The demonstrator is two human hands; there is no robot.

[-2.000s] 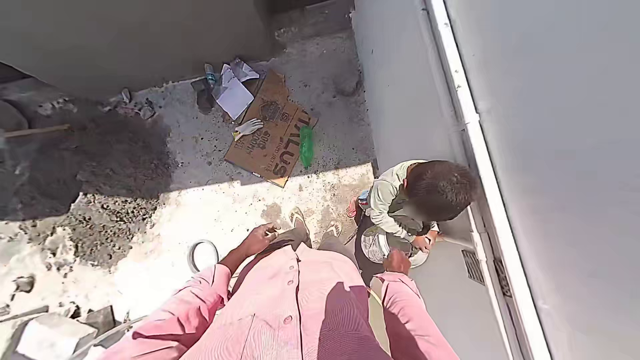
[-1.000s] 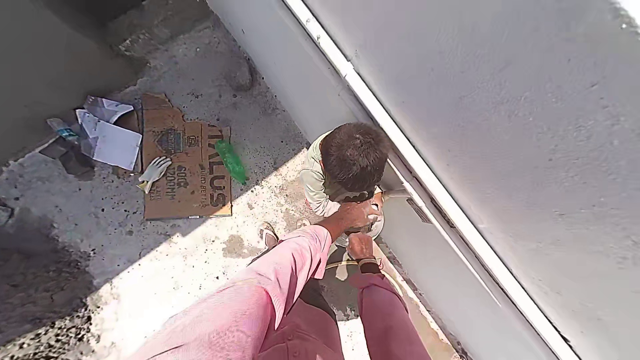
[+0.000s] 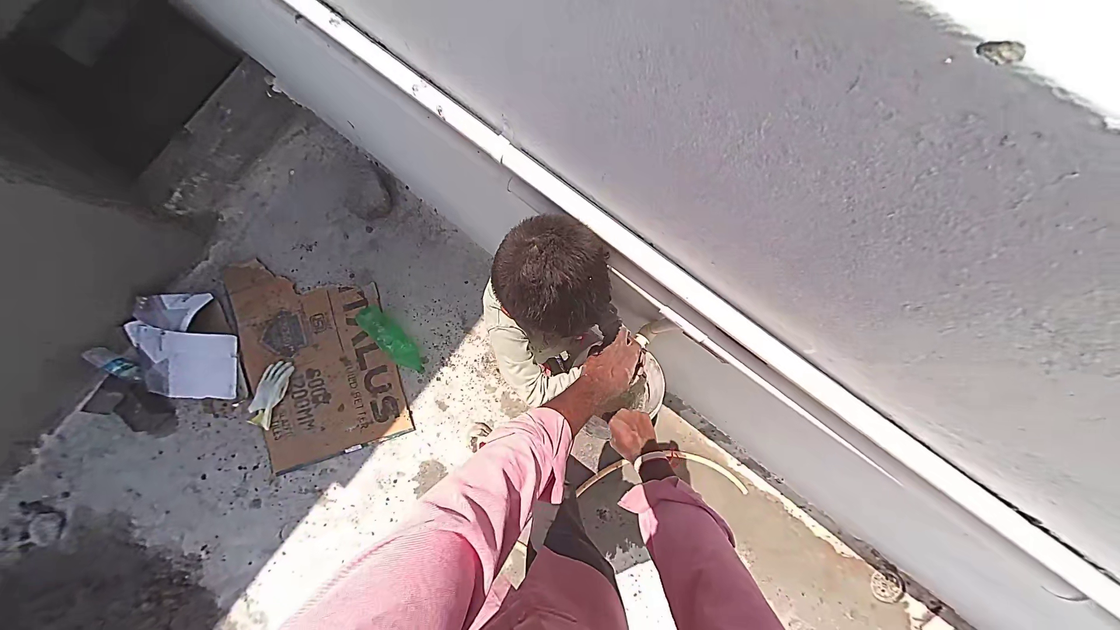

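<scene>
My left hand reaches to a round bucket-like container by the wall, close to the hands of another person. What its fingers hold is hidden. My right hand is at the container's near edge, its fingers curled; whether they grip the rim cannot be told. A pale hose curves past my right wrist. A short pipe stub comes out of the wall just behind the container. The other person crouches at the container's left side, head bent over it.
A long white pipe runs along the grey wall. On the concrete floor at the left lie a flattened cardboard box, a green plastic bottle, a glove, and white papers. Dark loose material lies at the lower left.
My left hand has moved right from beside my body to the container, where it was one second ago too. The view has turned toward the wall.
</scene>
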